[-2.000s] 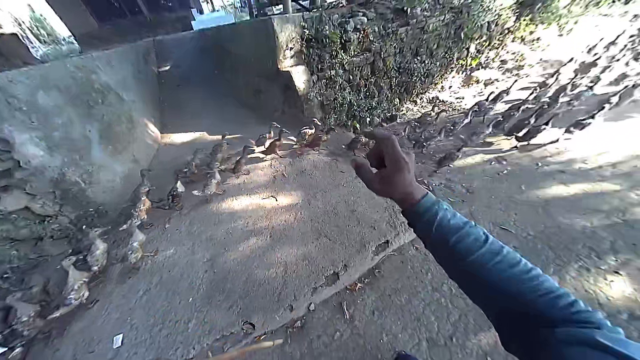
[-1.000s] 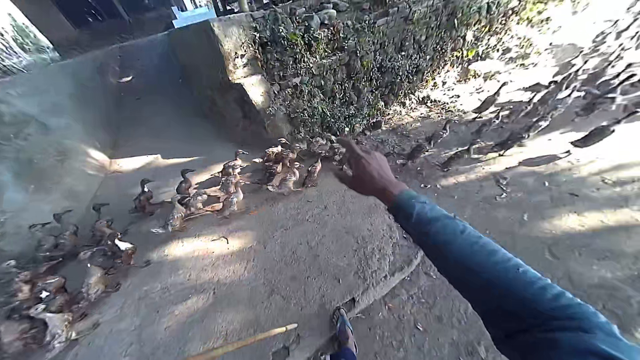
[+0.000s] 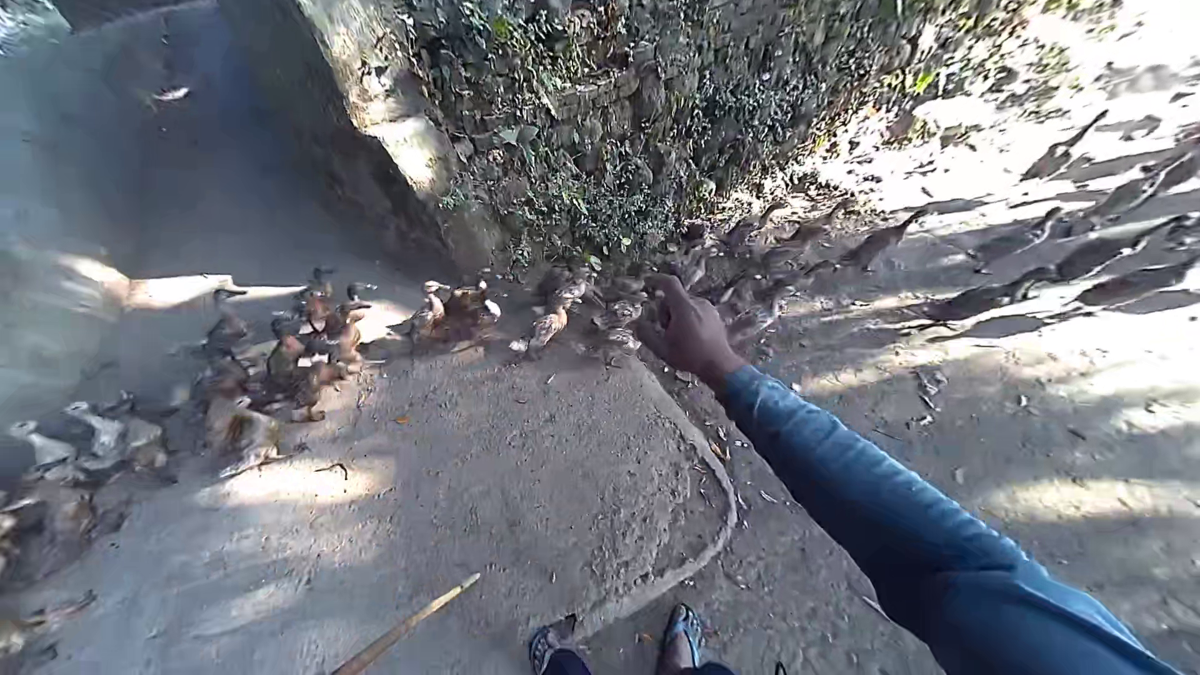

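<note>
My right hand (image 3: 689, 326), at the end of a blue sleeve, is stretched out over the ground with its fingers partly curled; whether they are closed is unclear, and no held object shows. Beyond and around it, ducks stand in a band across the path. One brown duck (image 3: 547, 325) is just left of the hand, and pale-headed ducks (image 3: 101, 433) crowd at the far left. Long-necked ducks (image 3: 881, 242) stretch away to the upper right. A wooden stick (image 3: 408, 626) enters from the bottom edge; its lower end is out of frame. My left hand is not visible.
A plant-covered stone wall (image 3: 600, 122) rises ahead, joined at its left by a concrete wall end (image 3: 403, 141). The raised concrete slab (image 3: 525, 469) has a curved edge just ahead of my sandalled feet (image 3: 682, 637). Dry leaves and twigs lie on the dirt at the right.
The ducks at the left have bunched up and shifted along the slab. The stick reaches farther into view than two seconds ago. The view has tilted down and turned right.
</note>
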